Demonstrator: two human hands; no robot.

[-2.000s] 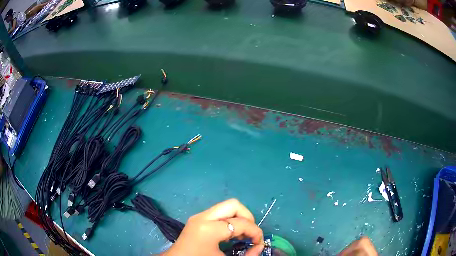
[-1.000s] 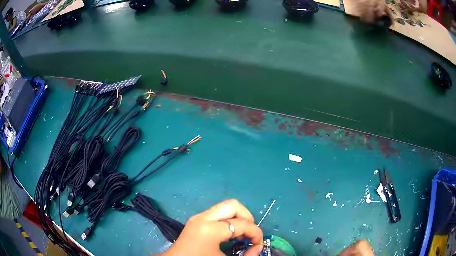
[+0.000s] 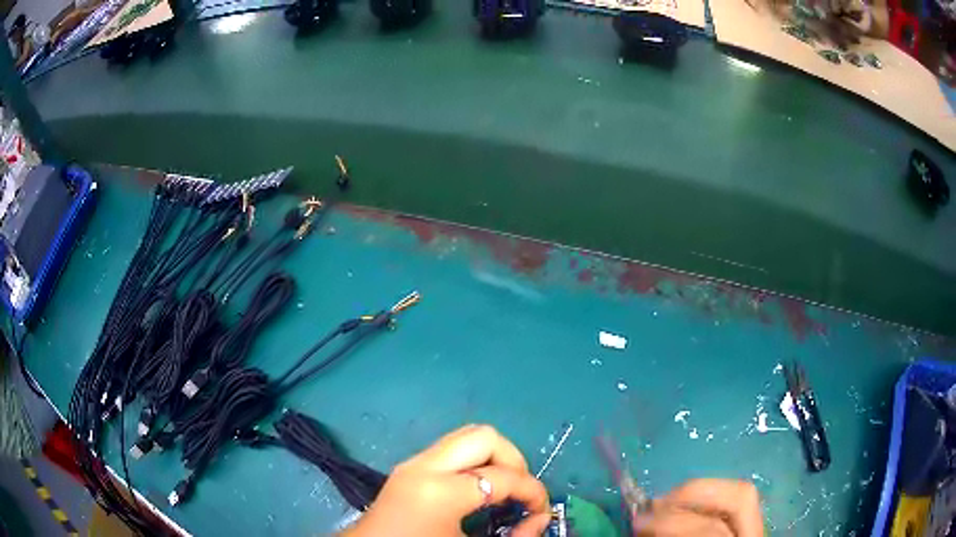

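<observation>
My left hand (image 3: 456, 488), wearing a ring, is at the bottom centre, fingers pinched on a black cable end (image 3: 493, 518) at a small blue-and-white circuit board (image 3: 559, 518). The fingers hide most of the join. A green round holder (image 3: 589, 516) lies beside the board, and a thin silver solder wire (image 3: 556, 451) sticks up behind it. My right hand (image 3: 702, 509) is just right of the holder, closed on a slim, blurred tool (image 3: 626, 477) pointing up and left; its kind is unclear. The bottom edge cuts off both hands.
Black cables (image 3: 189, 315) with stripped ends and a finished board panel (image 3: 246, 186) lie at left. Side cutters (image 3: 807, 420) and white scraps lie at right. Blue trays stand at the left (image 3: 65, 246) and right (image 3: 891, 462) edges. Black coils (image 3: 650, 34) sit on the raised green ledge.
My right hand has moved left and further into view, with the slim tool now showing in it. My left hand stays nearly still. Black coils on the ledge have shifted right.
</observation>
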